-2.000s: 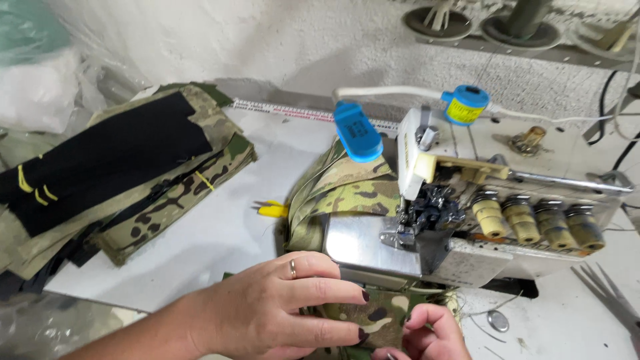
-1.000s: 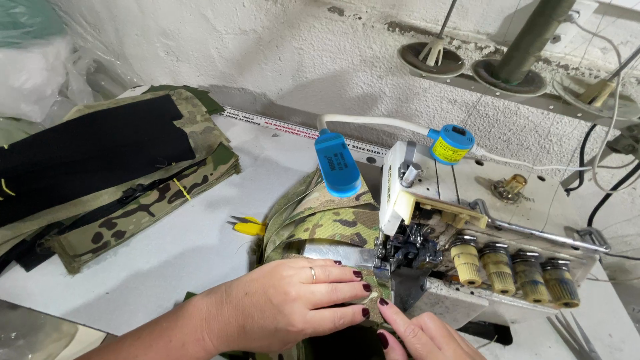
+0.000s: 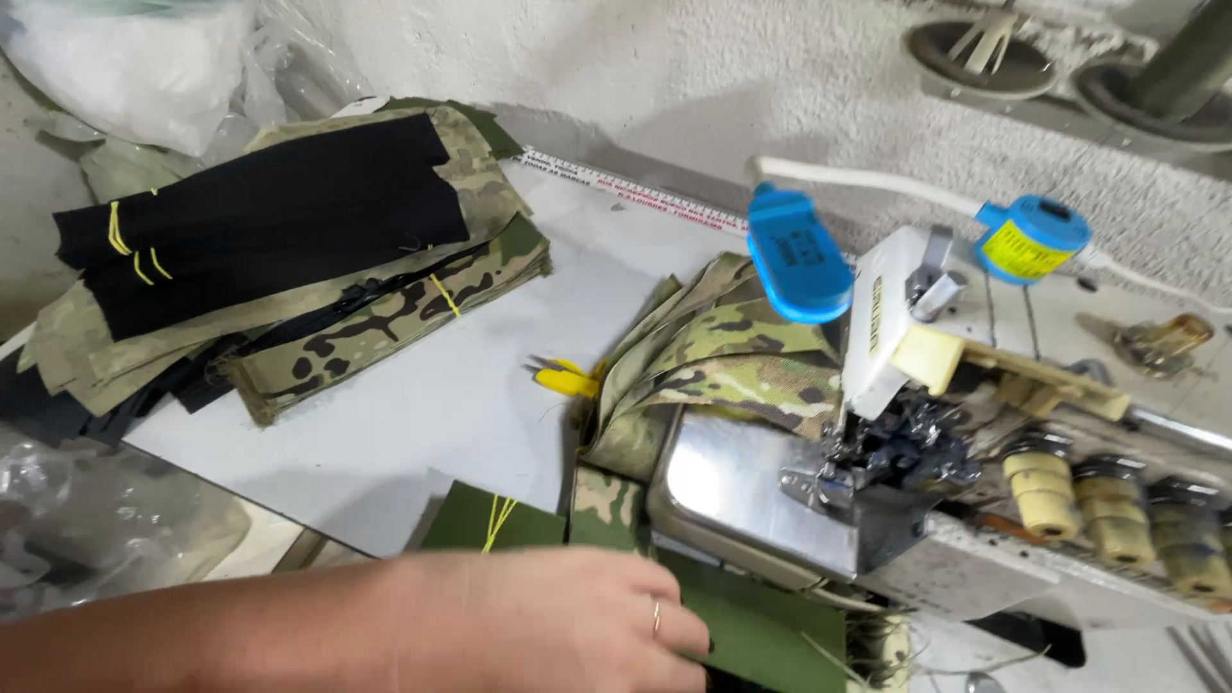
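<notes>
My left hand (image 3: 577,616), with a ring on one finger, is low in the view, blurred, over a green fabric piece (image 3: 760,616) in front of the sewing machine; its fingertips are partly hidden, so its hold cannot be told. My right hand is out of view. Camouflage fabric strips (image 3: 741,366) curve behind the metal plate (image 3: 741,472) of the overlock sewing machine (image 3: 895,327). Yellow-handled thread snips (image 3: 566,378) lie left of these strips. Another green fabric piece (image 3: 491,525) with yellow thread lies left of the machine.
Black fabric (image 3: 279,212) tied with yellow thread lies over stacked camouflage pieces (image 3: 385,327) at the left. A measuring tape (image 3: 645,194) runs along the table's back edge. A blue lamp (image 3: 799,255) hangs over the machine. Metal scissor blades (image 3: 1201,659) show at the lower right.
My right hand has gone out of view. My left hand has moved away from the machine's plate, where both hands were together on camouflage fabric. Green fabric now shows in front of the machine.
</notes>
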